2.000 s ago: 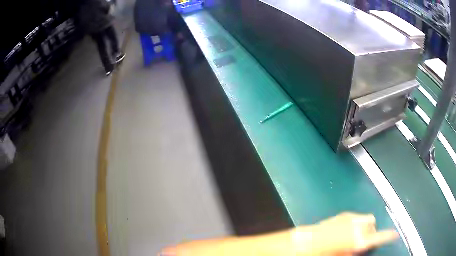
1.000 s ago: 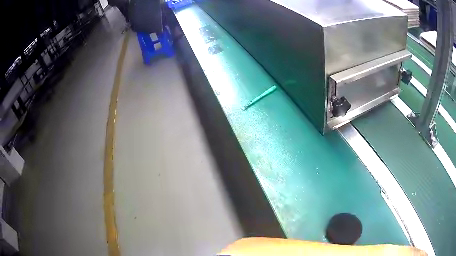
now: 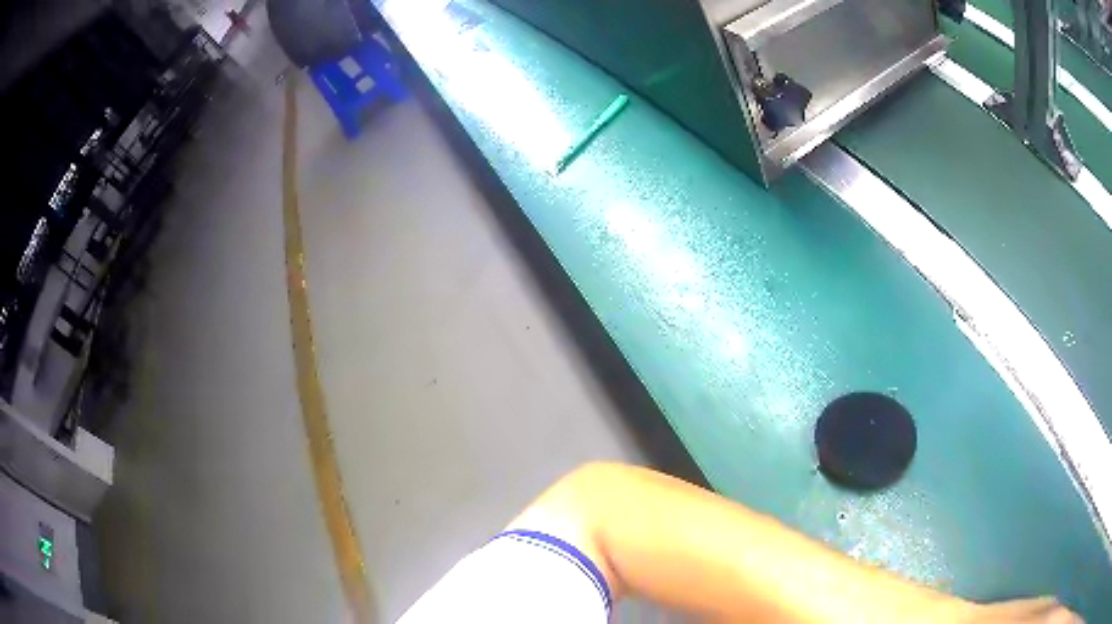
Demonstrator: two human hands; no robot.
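A round black pad (image 3: 866,440) lies flat on the green work surface (image 3: 701,317), just beyond my left forearm. A thin green pen-like tool (image 3: 593,132) lies farther off, near the metal box. My bare left forearm comes out of a white sleeve with blue trim and crosses the bottom of the view. Only the back part of my left hand (image 3: 1030,611) shows at the bottom right. Its fingers are cut off by the edge, so its grip is hidden. My right hand is out of the picture.
A silver metal box (image 3: 841,67) with a black knob stands over the belt. A white strip (image 3: 963,287) and a metal post (image 3: 1037,92) are at right. A blue stool (image 3: 357,83) with a seated person is beyond the left edge, beside a yellow floor line.
The view has shifted, so the metal box and green tool sit higher in it. The black pad, hidden at first, shows whole. More of my left forearm and its sleeve has come in.
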